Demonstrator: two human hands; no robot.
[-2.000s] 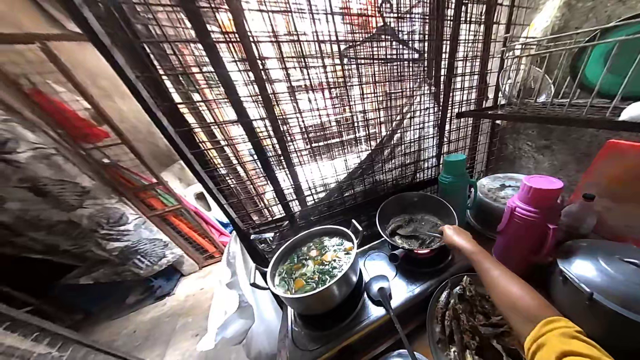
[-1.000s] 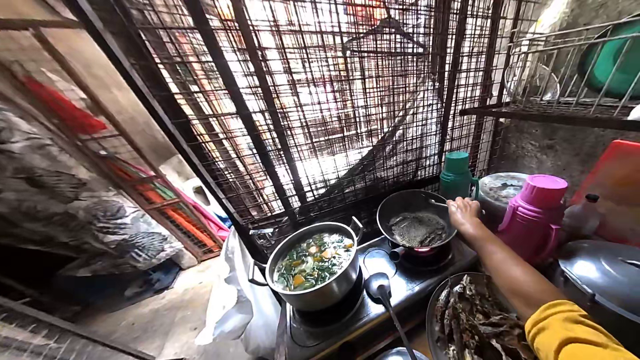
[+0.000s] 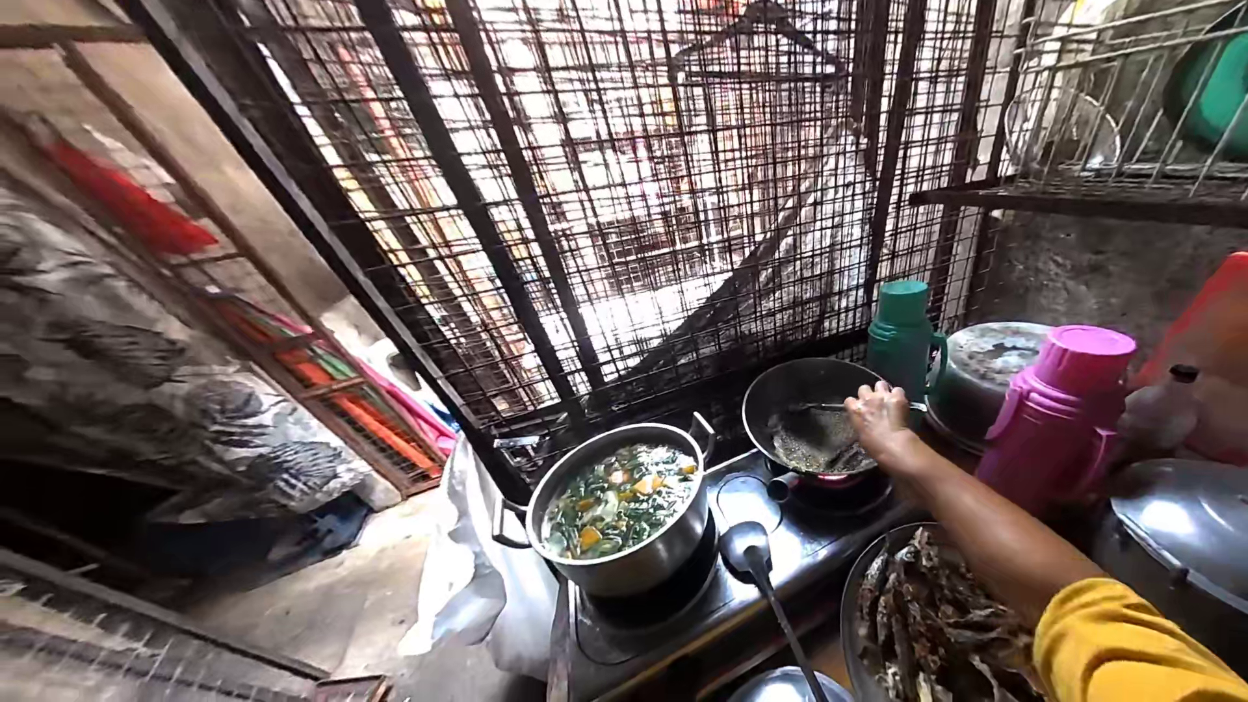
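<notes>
My right hand (image 3: 880, 417), in a yellow sleeve, grips a thin metal utensil (image 3: 834, 407) over a dark frying pan (image 3: 765, 390) on the right burner. Bubbling oil and dark pieces of food (image 3: 824, 439) lie in the pan. On the left burner stands a metal pot (image 3: 624, 573) of soup with leafy greens and orange chunks (image 3: 624, 497). A black ladle (image 3: 753, 551) rests on the stove between them, its handle toward me. Below my right forearm is a bowl of dried or fried fish (image 3: 916, 614). My left hand is not in view.
Right of the pan stand a green thermos (image 3: 899, 341), a lidded pot (image 3: 985, 366), a pink thermos (image 3: 1058, 419), a clear bottle (image 3: 1160, 414) and a large dark lidded pot (image 3: 1185, 526). A wire mesh (image 3: 634, 195) rises behind the stove (image 3: 682, 634); a dish rack (image 3: 1131, 166) is at upper right.
My right hand was at the pan's right edge and has moved inward over the pan since one second ago, still with the utensil.
</notes>
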